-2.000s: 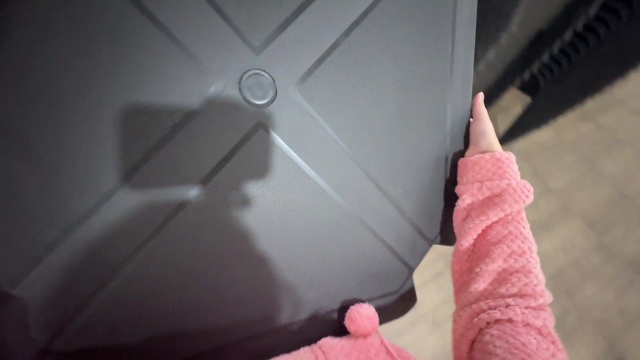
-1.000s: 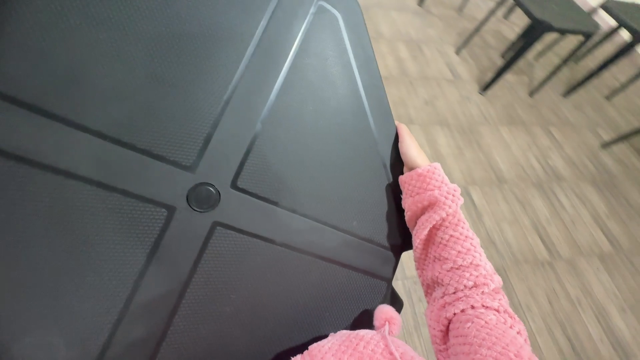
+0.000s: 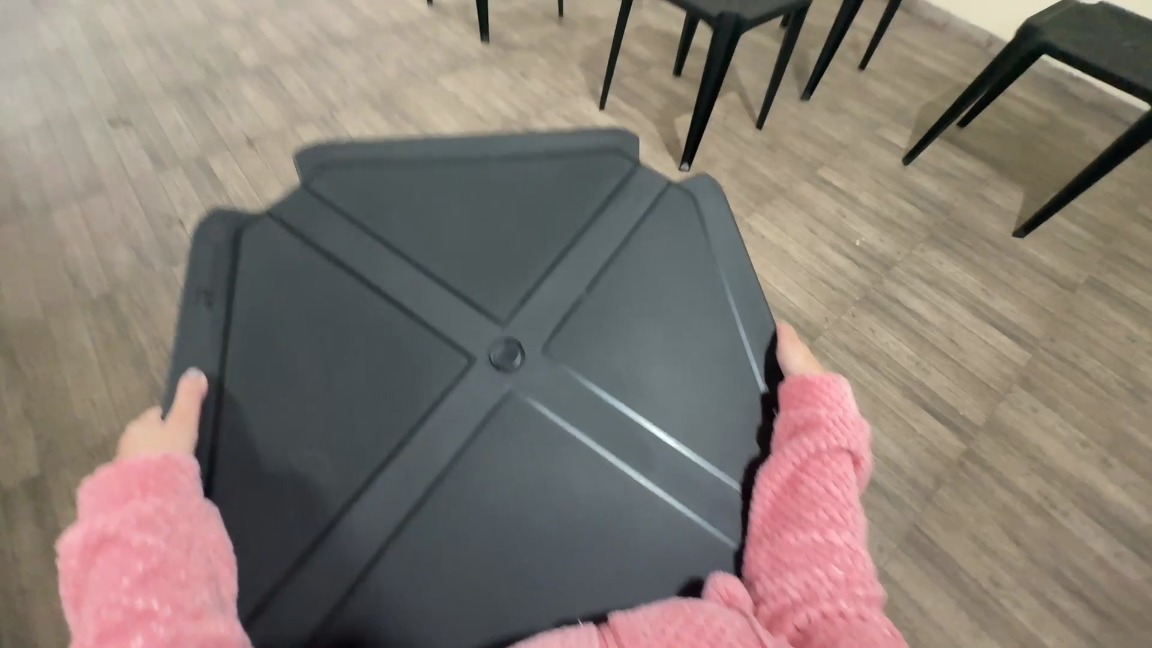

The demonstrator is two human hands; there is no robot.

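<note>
A dark grey plastic table top (image 3: 405,270), with notched corners, X-shaped bands and a round plug (image 3: 506,355) at its centre, fills the middle of the head view. My left hand (image 3: 166,418) grips its left edge, thumb on the upper face and fingers hidden underneath. On the opposite edge, my right hand (image 3: 796,351) holds on, only partly visible past the pink fleece sleeve. The near edge is close to my pink clothing. Whatever lies beneath the panel is hidden.
Black plastic stools stand beyond the panel, one (image 3: 720,18) at the top centre and another (image 3: 1089,45) at the upper right. More dark legs show at the top edge. Wood-look floor (image 3: 981,360) surrounds the panel, and a pale wall (image 3: 981,13) meets it at the upper right.
The view has swung widely, bringing the panel's far edge and my left hand into sight. My right hand stays on the panel's right edge.
</note>
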